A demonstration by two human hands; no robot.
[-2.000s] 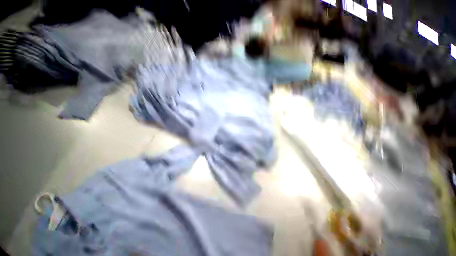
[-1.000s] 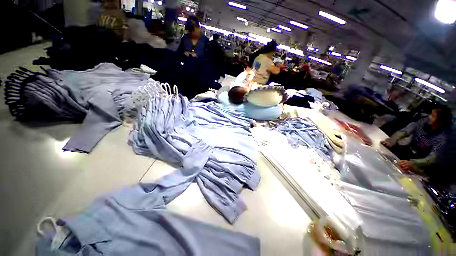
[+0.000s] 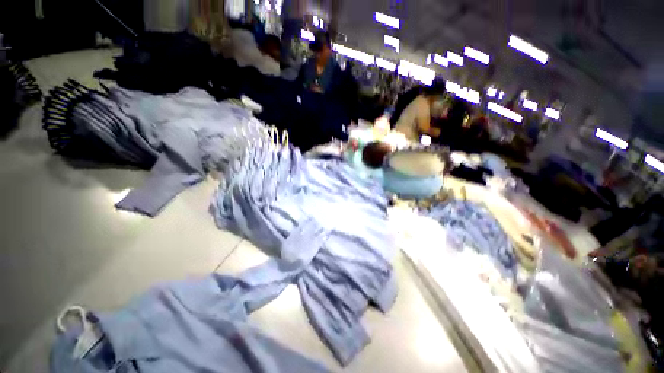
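A light blue shirt (image 3: 182, 320) lies spread on the white table at the bottom left, cut off by the lower edge. A white hanger (image 3: 74, 324) sits in its neck, with the hook at the far left. One sleeve reaches up to the right and touches the pile of hung blue shirts (image 3: 320, 211), which has white hooks (image 3: 262, 135) along its top. Neither my left hand nor my right hand is in the picture. The picture is blurred.
A second shirt pile (image 3: 167, 124) with black hangers lies farther left on the table (image 3: 175, 240). Long white packets (image 3: 455, 291), a crumpled blue heap (image 3: 473, 229) and clear-grey poly bags (image 3: 575, 320) lie at right. A light blue round cushion (image 3: 413, 175) sits behind. People stand beyond.
The view has swung and tilted, first up from the table, then slightly left. The spread shirt and piles keep their arrangement. The amber rings at the lower right have left the picture.
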